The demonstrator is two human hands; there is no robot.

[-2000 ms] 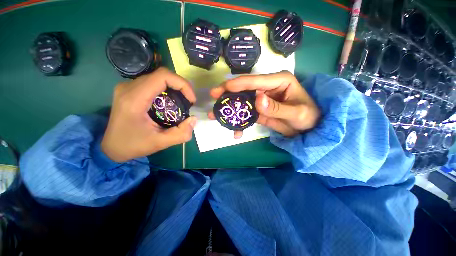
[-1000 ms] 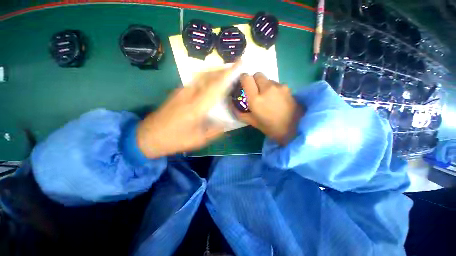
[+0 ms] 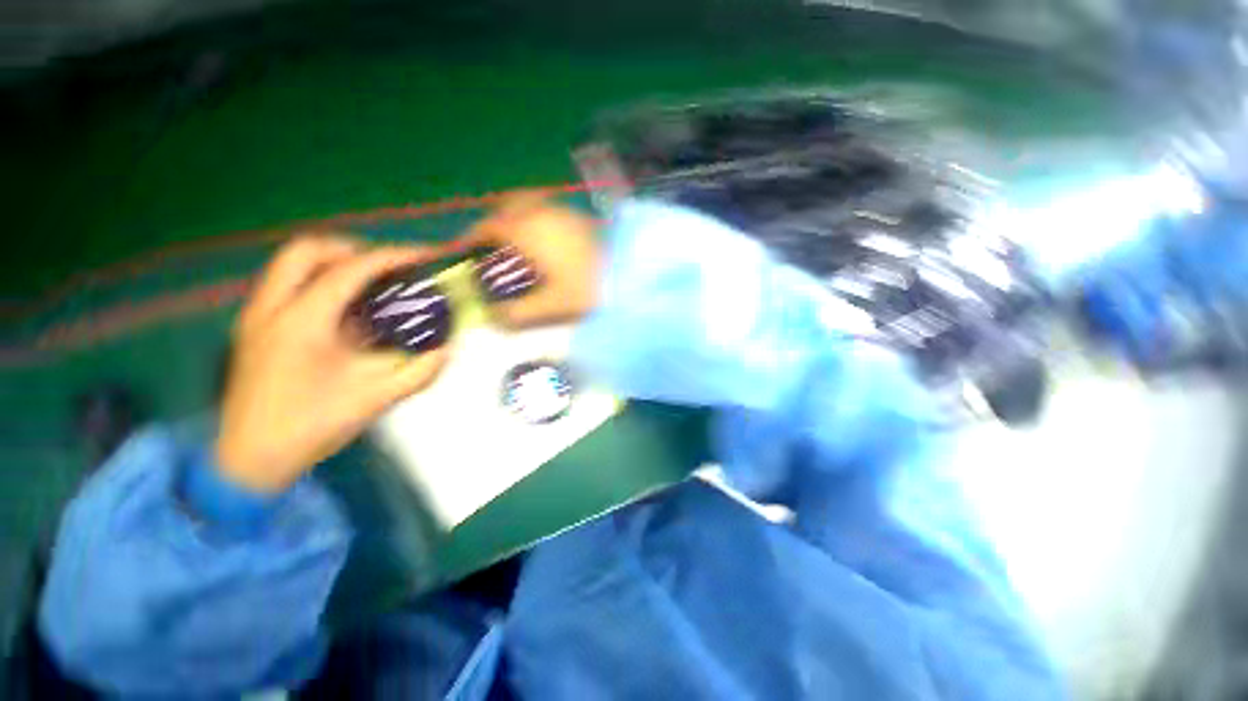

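The picture is blurred. My left hand (image 3: 308, 349) is around a dark round watch (image 3: 407, 312) with white text rows, thumb and fingers at its rim. My right hand (image 3: 557, 260) grips a second dark watch with text rows (image 3: 507, 271) at the paper's far side. Whether these watches touch the bench is unclear. A third watch (image 3: 537, 393), with a pale blurred display, lies face up on the white paper (image 3: 465, 459), below my right hand. No finger touches it.
The clear tray with dark round pockets (image 3: 876, 260) is smeared by blur at the right. Red lines cross the green surface (image 3: 411, 123) behind my hands. A dark blurred object (image 3: 107, 411) is at the left. A bright white area (image 3: 1109, 507) is at the lower right.
The view has swung to the right. Both hands have moved from the near part of the paper to watches at its far side. A watch now lies released on the paper.
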